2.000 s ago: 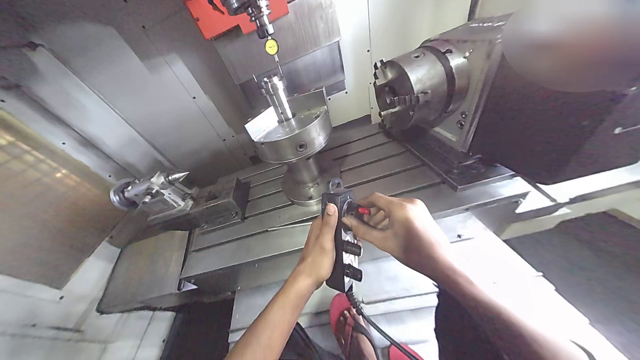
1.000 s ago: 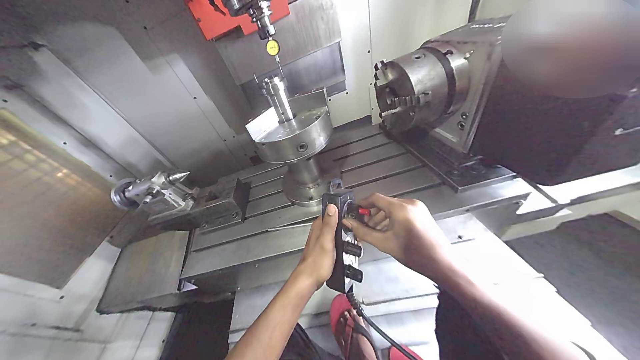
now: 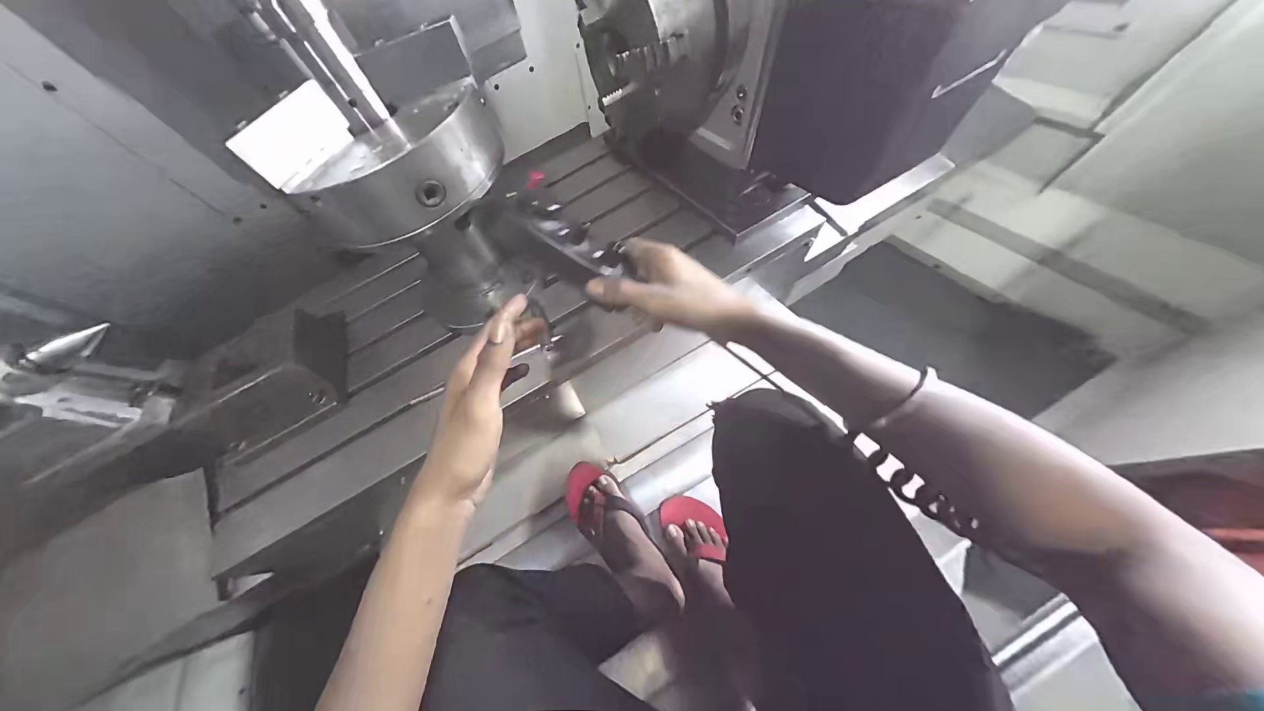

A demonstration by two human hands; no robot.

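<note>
My right hand (image 3: 671, 286) grips the near end of a black handheld control pendant (image 3: 563, 237) with knobs and a red button, tilted over the slotted machine table. From it a coiled black cable (image 3: 913, 489) hangs by my right forearm. My left hand (image 3: 479, 405) is off the pendant, fingers apart and pointing up, near the foot of a round steel fixture (image 3: 395, 183). Something dark and blurred lies by its fingertips; I cannot tell what it is. A bright steel cylinder (image 3: 341, 74) stands upright in the fixture.
A jawed chuck (image 3: 662, 69) on a dark rotary unit (image 3: 869, 89) stands at the upper right of the T-slot table (image 3: 385, 355). At the far left is a tailstock with a pointed center (image 3: 69, 346). My feet in red flip-flops (image 3: 691, 513) are below the table edge.
My left hand has let go of the pendant. My right hand has shifted from its knobs to its near end, and the pendant now tilts away. The view has moved down and closer.
</note>
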